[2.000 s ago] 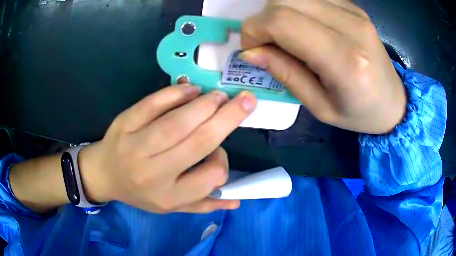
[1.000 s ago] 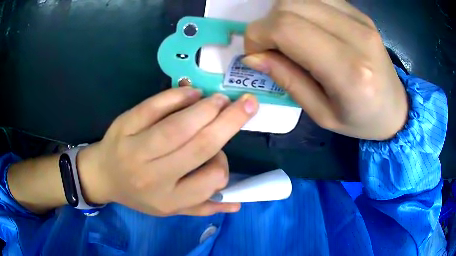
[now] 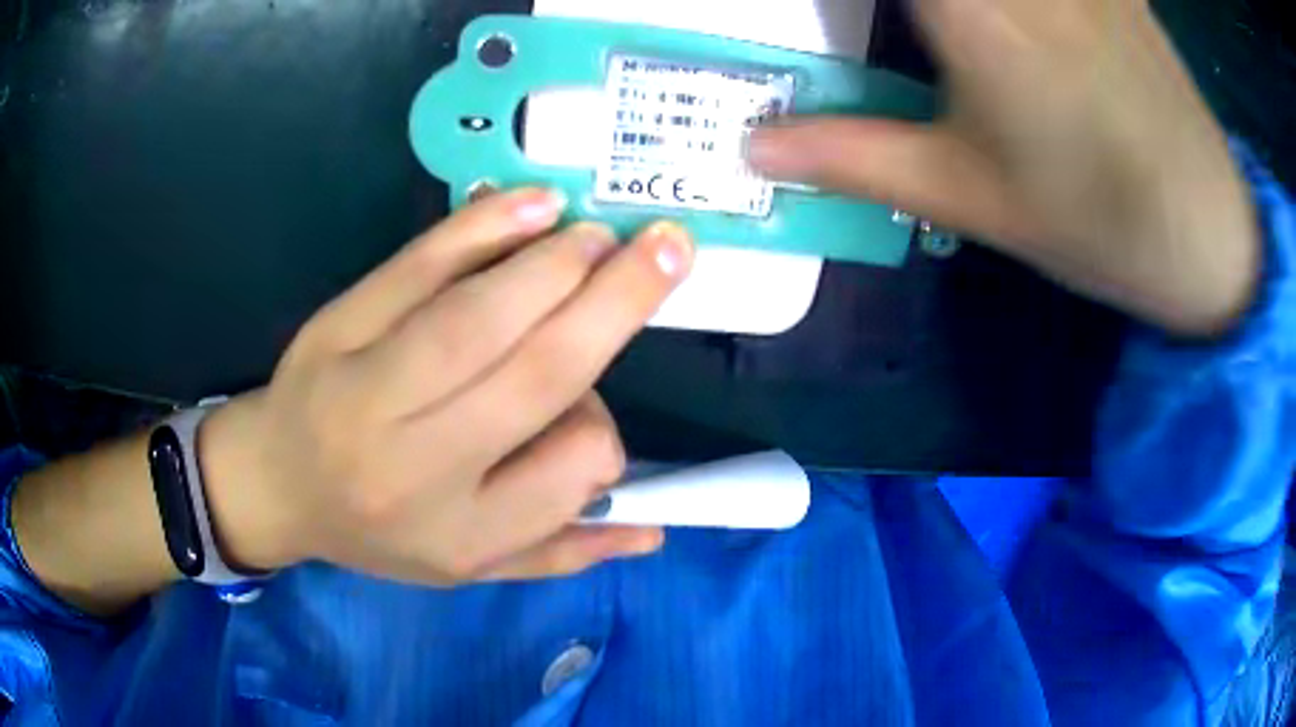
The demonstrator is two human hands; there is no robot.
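A mint-green positioning jig [image 3: 547,50] lies across a white phone [image 3: 742,291]. The printed label [image 3: 675,131], with barcodes and a CE mark, lies flat in the jig's cut-out. My left hand [image 3: 427,412] rests three fingertips on the jig's lower edge. Its lower fingers hold a curled strip of backing paper [image 3: 728,493]. My right hand [image 3: 1059,164] is blurred and spread, its thumb on or just above the label's right edge. It covers part of the jig's right side.
The dark green bench mat [image 3: 256,185] lies under the phone. The blue smock [image 3: 768,625] fills the bottom of the view, below the bench edge. Metal pieces [image 3: 931,234] show at the jig's right end.
My right hand has let go of the label and opened, its fingers moving up and right. The whole label now shows in the cut-out. Jig, phone and left hand appear slightly higher and further left.
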